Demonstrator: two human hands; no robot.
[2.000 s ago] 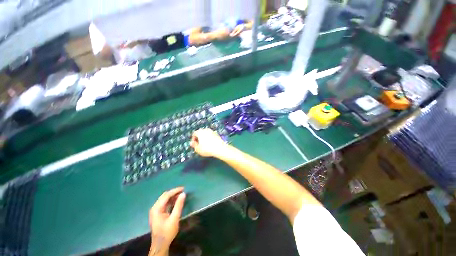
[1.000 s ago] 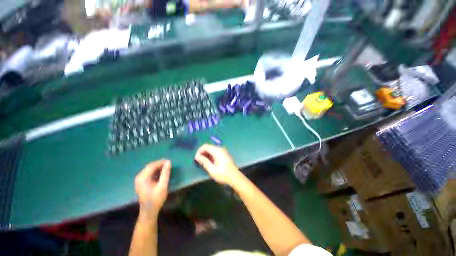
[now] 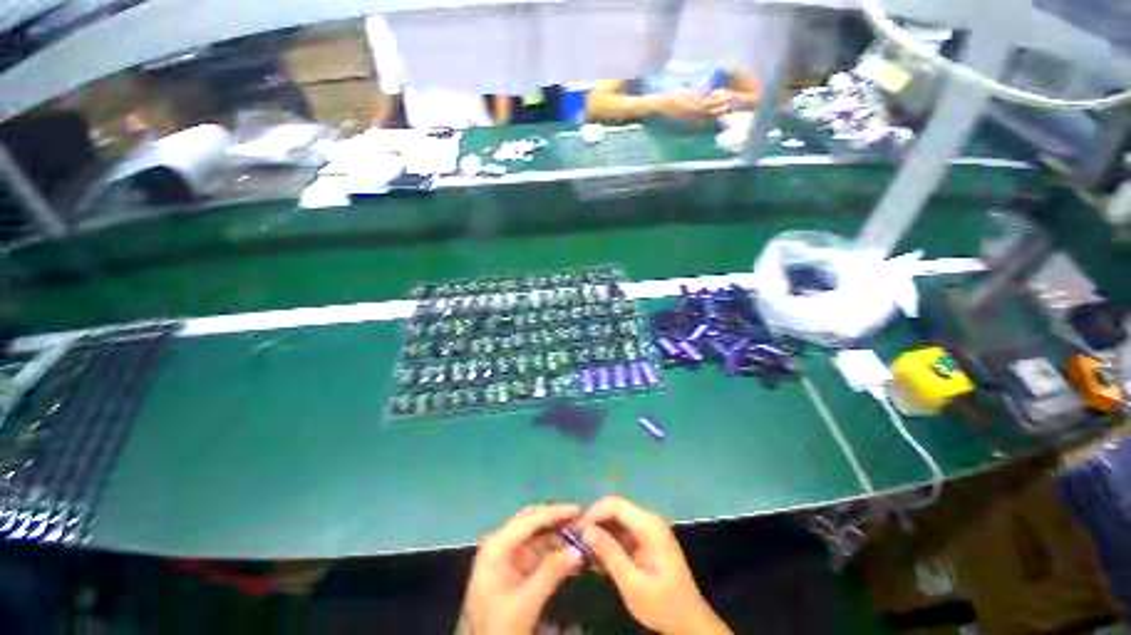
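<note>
My left hand point(image 3: 523, 564) and my right hand point(image 3: 635, 558) meet at the bench's front edge. Their fingertips pinch a small purple and dark piece point(image 3: 576, 542), mostly covered by the fingers, so its exact kind cannot be told. The clear tray point(image 3: 403, 407) holds rows of green-black circuit board assemblies point(image 3: 496, 335). Several purple housings point(image 3: 620, 377) stand in its front right corner. One loose purple housing point(image 3: 651, 428) lies in front of the tray, right of a pile of small black parts point(image 3: 569, 421). A heap of purple housings point(image 3: 723, 333) lies right of the tray.
A clear plastic bag point(image 3: 833, 298) is behind the heap. A white adapter point(image 3: 863, 370) with a cable and a yellow control box point(image 3: 930, 380) are at the right. Dark ribbed trays point(image 3: 87, 409) lie at the far left. A person's hands point(image 3: 701, 104) show across the bench.
The view has shifted. My right hand has left the tray, and both hands have come together at the bench edge around the small piece. The loose purple housing stays on the bench.
</note>
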